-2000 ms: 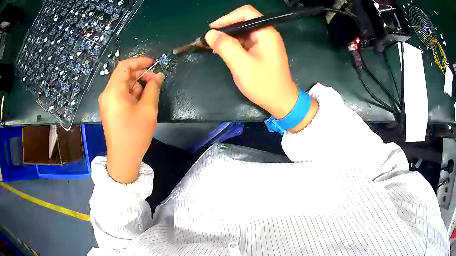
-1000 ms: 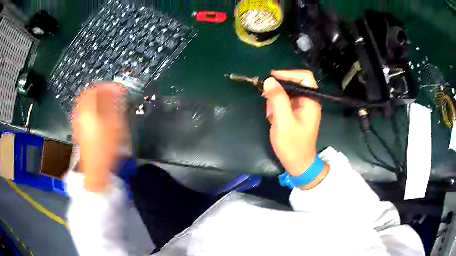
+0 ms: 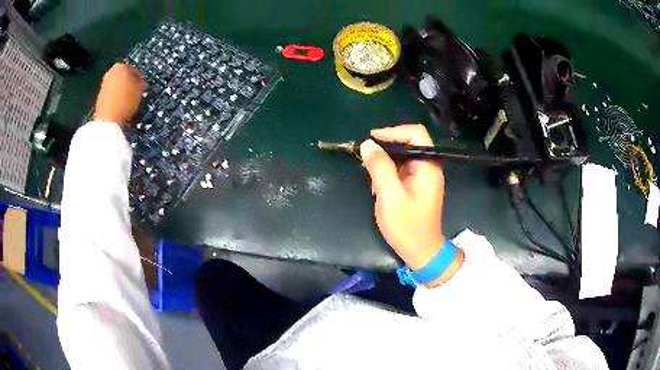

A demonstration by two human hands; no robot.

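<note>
My right hand (image 3: 409, 191) holds the black soldering iron (image 3: 434, 152) like a pen, its metal tip pointing left above the green mat. My left hand (image 3: 120, 94) is at the left edge of the clear blister tray (image 3: 195, 101), which is full of small dark and silver parts. The left fingers are bunched and turned away, so whether they hold anything cannot be seen. A few small pale pieces (image 3: 208, 178) lie on the mat beside the tray.
A yellow round tin (image 3: 367, 61) and a red tool (image 3: 302, 53) stand behind. The black iron stand (image 3: 539, 101), cables (image 3: 532, 217), a white strip (image 3: 598, 231) and yellow wires (image 3: 641, 168) are at right. A pale perforated panel (image 3: 22, 108) is far left.
My left hand left the spot near the iron tip, where it pinched a small part with a thin wire, and moved to the tray's left side. The iron moved away. The view shifted, showing the tin.
</note>
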